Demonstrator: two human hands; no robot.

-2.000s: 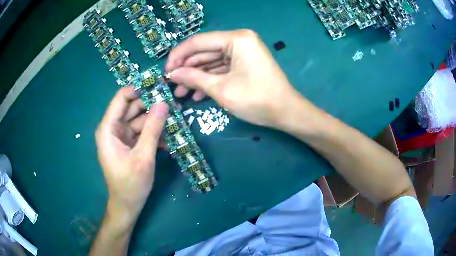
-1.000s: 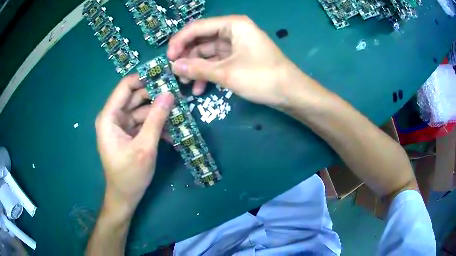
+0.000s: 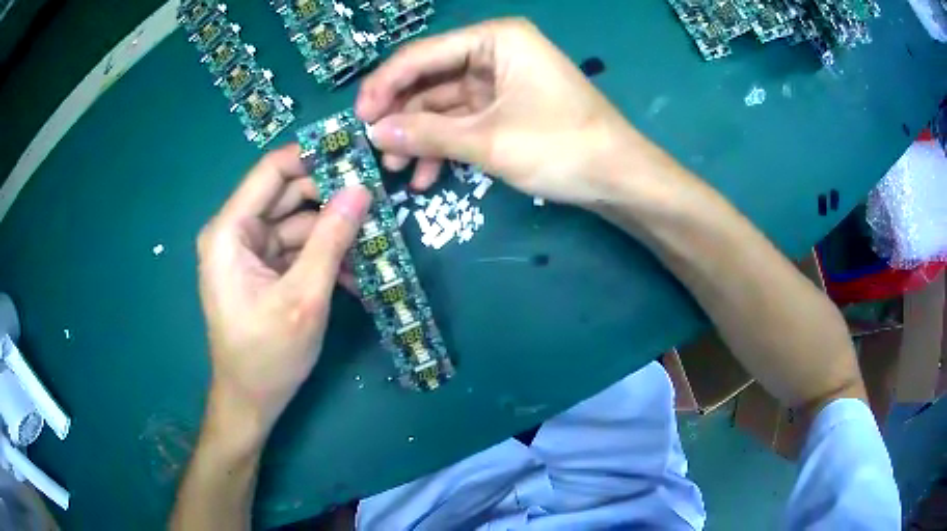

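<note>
A long green circuit board strip [image 3: 390, 272] with repeated yellowish blocks lies at a slant in front of me. My left hand [image 3: 280, 264] grips its upper half, thumb on top and fingers at its left side. My right hand [image 3: 488, 119] is at the strip's top right corner, thumb and forefinger pinching a tiny white part [image 3: 370, 132] at the board's edge. Whether the part touches the board I cannot tell. A loose pile of small white parts [image 3: 449, 220] lies just right of the strip.
More green strips [image 3: 237, 73] lie at the upper left. A heap of board panels [image 3: 774, 26] is at the upper right. Black bits [image 3: 828, 201] lie near the right edge. White rolls [image 3: 26, 415] are at lower left. Cardboard boxes [image 3: 716, 373] and a red bin [image 3: 903, 282] sit below right.
The held strip has shifted slightly right and now stands apart from the strips at upper left. My right hand has moved up a little, keeping its pinch at the strip's top right corner.
</note>
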